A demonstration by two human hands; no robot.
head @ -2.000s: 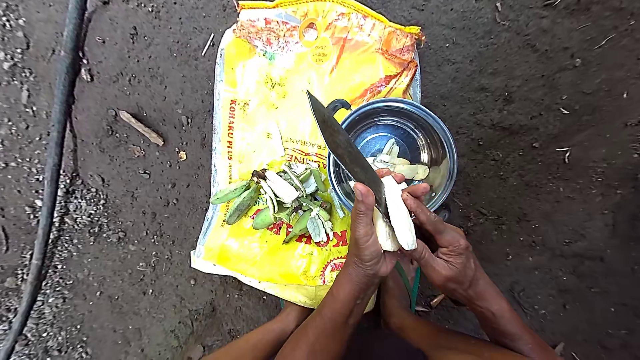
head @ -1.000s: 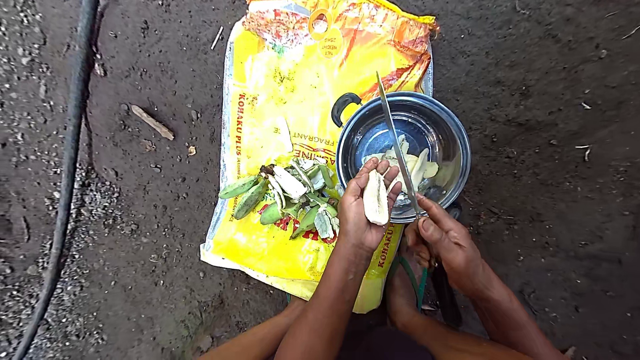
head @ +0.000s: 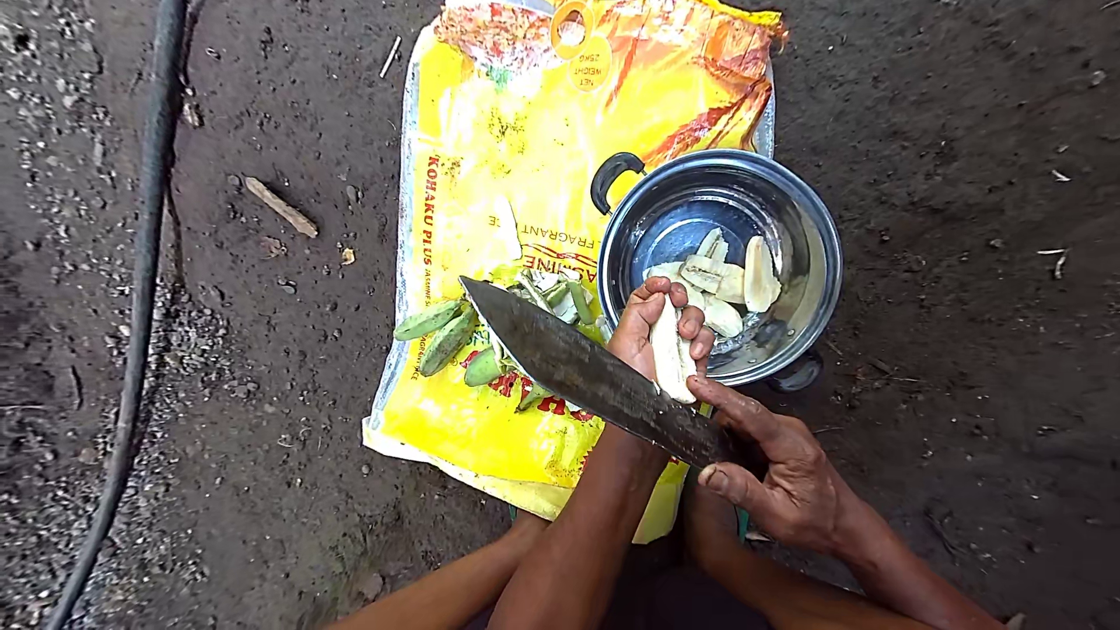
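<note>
My left hand (head: 643, 337) holds a peeled pale banana piece (head: 670, 359) at the near left rim of a steel pot (head: 831, 262). My right hand (head: 779, 477) grips a broad dark knife (head: 586, 367) near its handle end; the blade points up and left, across my left wrist. My right index finger reaches to the lower end of the banana piece. Several pale banana slices (head: 717, 276) lie in the pot. Left of the pot, small unpeeled green bananas (head: 448, 341) lie with peelings (head: 560, 293), partly hidden behind the blade.
A yellow printed rice sack (head: 516, 131) lies under the pot and peelings on dark soil. A black hose (head: 149, 262) runs along the left, with a stick (head: 280, 206) between it and the sack. My bare legs (head: 446, 577) are at the bottom edge.
The knife has swung from pointing up over the pot to pointing up and left over the peelings. My left hand's fingers have curled around the banana piece, which lay on the open palm one second ago.
</note>
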